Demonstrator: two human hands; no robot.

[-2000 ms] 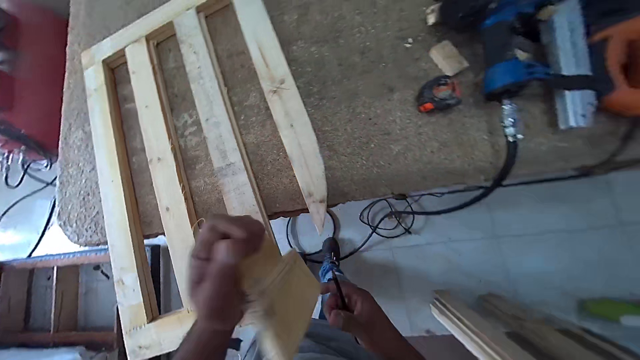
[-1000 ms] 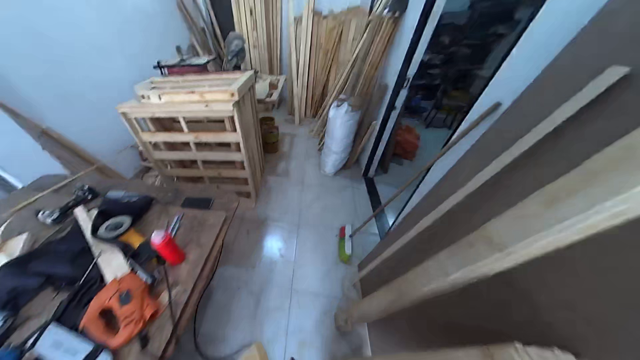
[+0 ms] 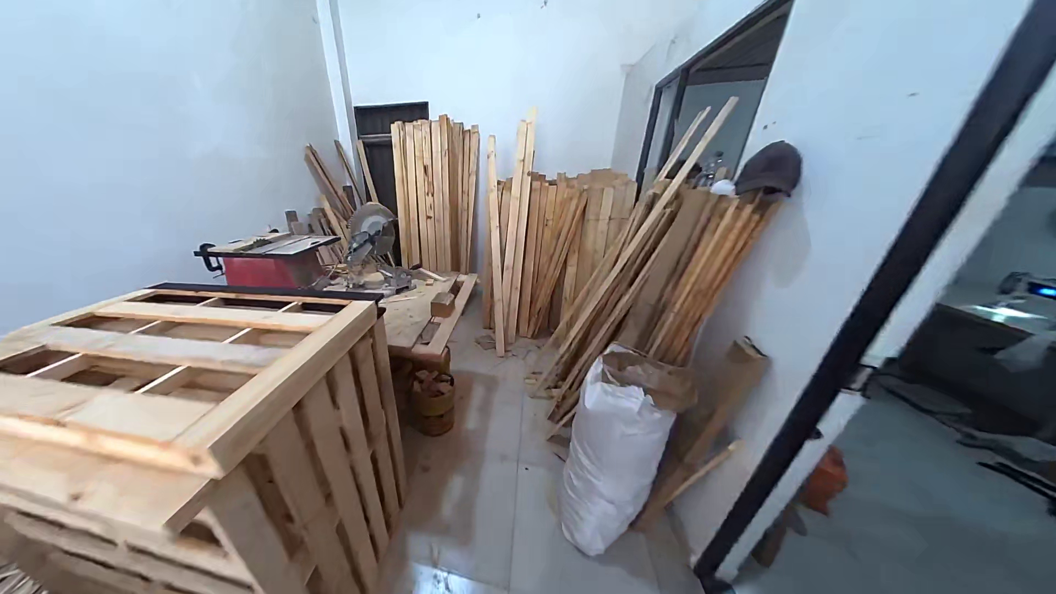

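Neither my left hand nor my right hand shows at this moment, so what they hold cannot be seen. Slatted wooden frames (image 3: 293, 388) lie stacked at the lower left. Behind them stand a red table saw (image 3: 272, 268) and a miter saw (image 3: 371, 239), the latter beside a low wooden work surface (image 3: 404, 318). Bundles of wooden strips (image 3: 433, 190) stand upright at the back wall, and more long strips (image 3: 652, 247) lean at a slant toward the right wall.
A full white sack (image 3: 615, 454) stands on the tiled floor (image 3: 495, 495) before the leaning strips. A bucket of wood offcuts (image 3: 433, 404) is beside the stacked frames. A dark cap (image 3: 769, 169) rests on the strips; a dark door frame (image 3: 866, 330) crosses the right side.
The view has swung from the workbench to the back of the room. Both hands, seen two seconds ago near the slatted frame and a tool, have left the view.
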